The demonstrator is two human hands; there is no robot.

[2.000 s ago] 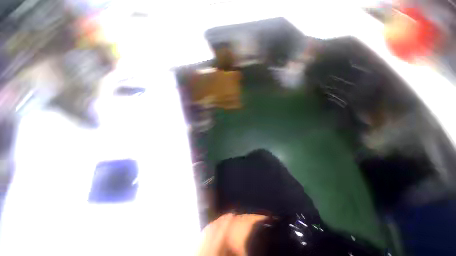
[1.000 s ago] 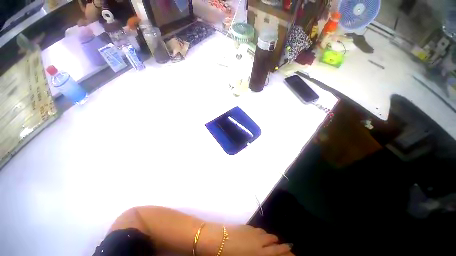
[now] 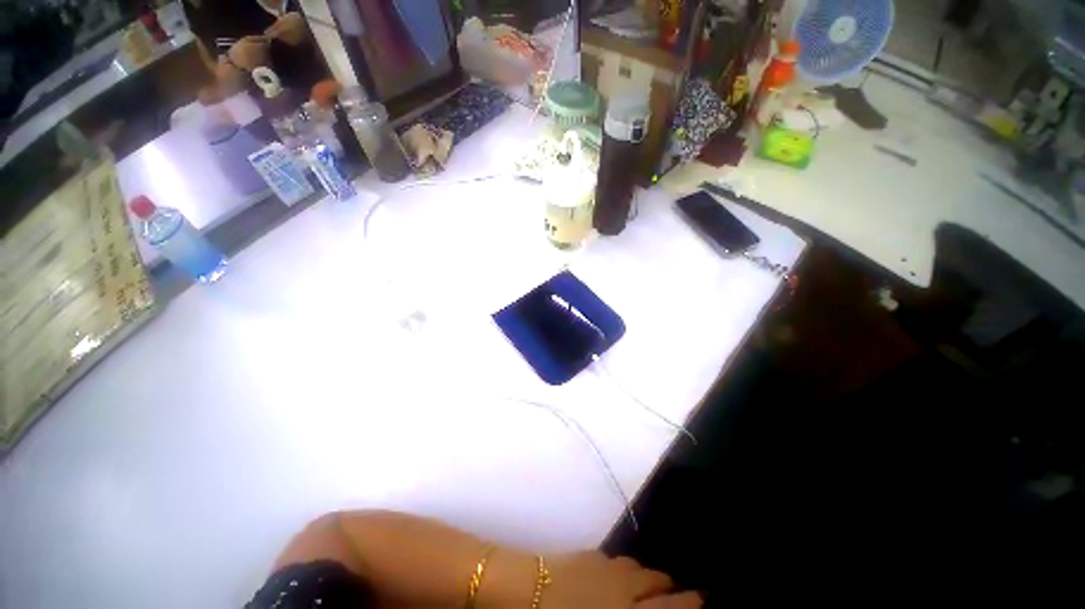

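My left hand [image 3: 619, 581] lies at the bottom, by the front edge of the white table [image 3: 298, 405]. Two gold bracelets [image 3: 539, 581] circle its wrist. Its fingers are partly cut off by the frame's bottom edge, and no held thing shows. My right hand is not in view. A dark blue-black square device [image 3: 559, 327] lies flat on the table ahead, apart from my hand. A thin white cable [image 3: 643, 406] runs from its edge to the table edge. A second thin cable [image 3: 589, 440] lies nearer to me.
A black smartphone [image 3: 716, 223] lies right of a dark flask [image 3: 616, 173] and cream tumbler [image 3: 569, 208]. A blue bottle [image 3: 179, 239] and wrapped flat stack [image 3: 77, 292] are left. A fan [image 3: 842, 36] and green packet [image 3: 785, 145] are on the right bench. A person sits at the far left.
The blurred floor view has given way to the table. Since one second ago, the table items sit slightly lower in view and the cables show more clearly. My left hand has barely moved.
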